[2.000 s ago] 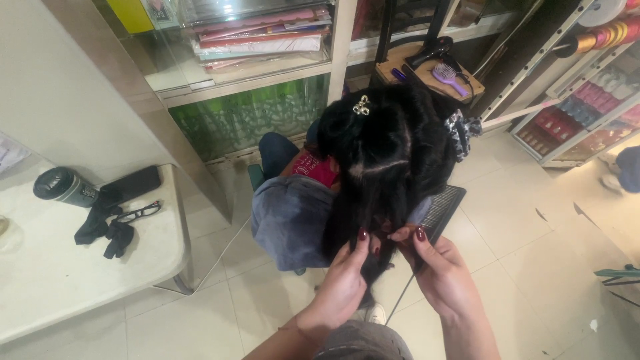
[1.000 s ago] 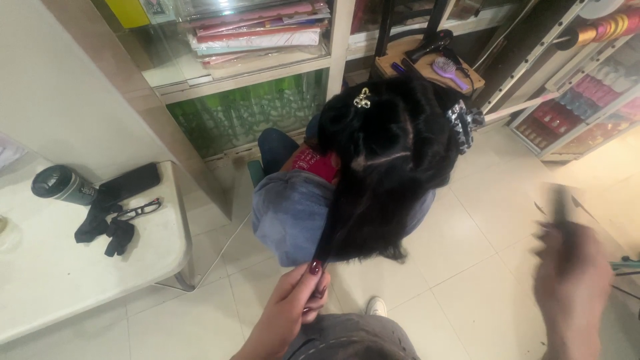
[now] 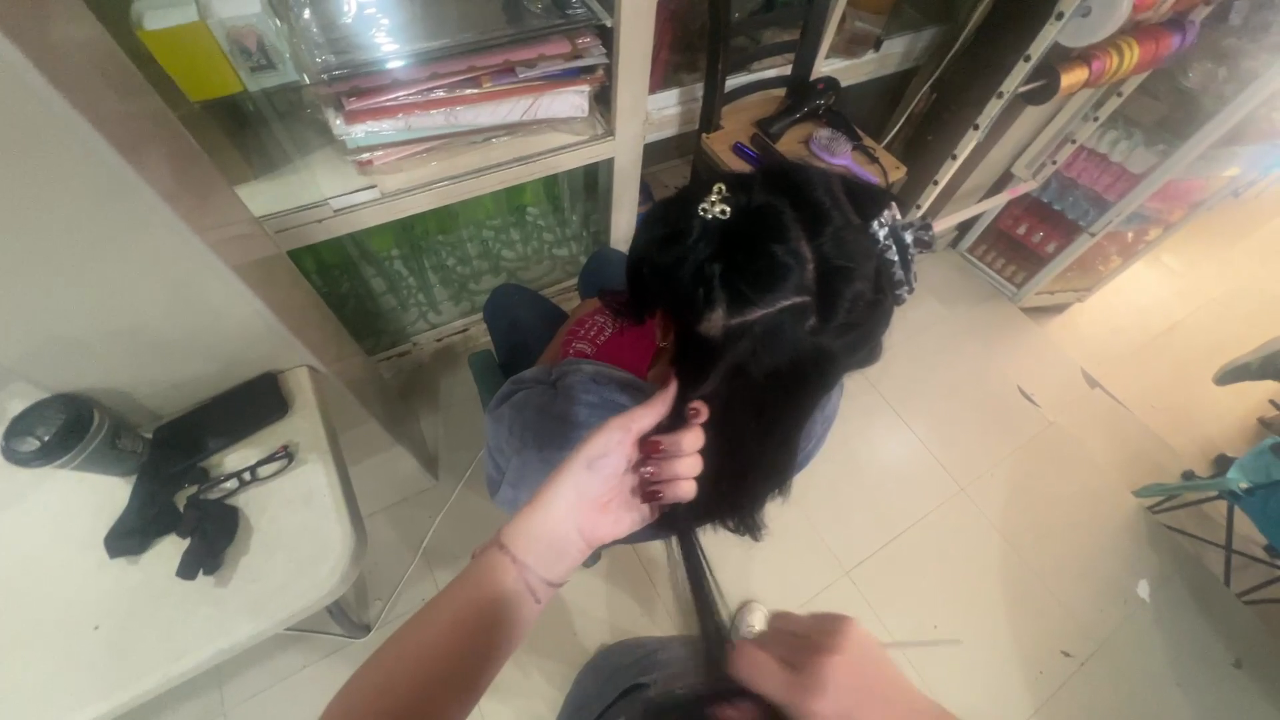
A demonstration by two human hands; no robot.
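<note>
A seated person's long black hair (image 3: 800,390) is parted by pale lines, with a small gold-toned hair clip (image 3: 714,203) near the top and a patterned scrunchie (image 3: 900,250) at the right side. My left hand (image 3: 650,465), palm up and fingers curled, is at a lock on the left of the hair. The lock (image 3: 705,590) runs down from there to my right hand (image 3: 825,665), which is blurred at the bottom edge. A thin, pale stick-like end juts out to the right of it, seemingly part of a held tool; the rest is hidden.
At left, a white table (image 3: 290,590) bears a lidded tumbler (image 3: 75,435), a dark case (image 3: 225,415), eyeglasses (image 3: 245,472) and black cloth (image 3: 150,510). Behind the person, a wooden chair (image 3: 740,110) holds a hair dryer (image 3: 800,108) and a purple hairbrush (image 3: 840,150). Glass cabinets stand beyond.
My right hand, raised off to the right a second ago, is now low at the lock's lower part. My left hand has moved up along the hair. The view is somewhat shifted.
</note>
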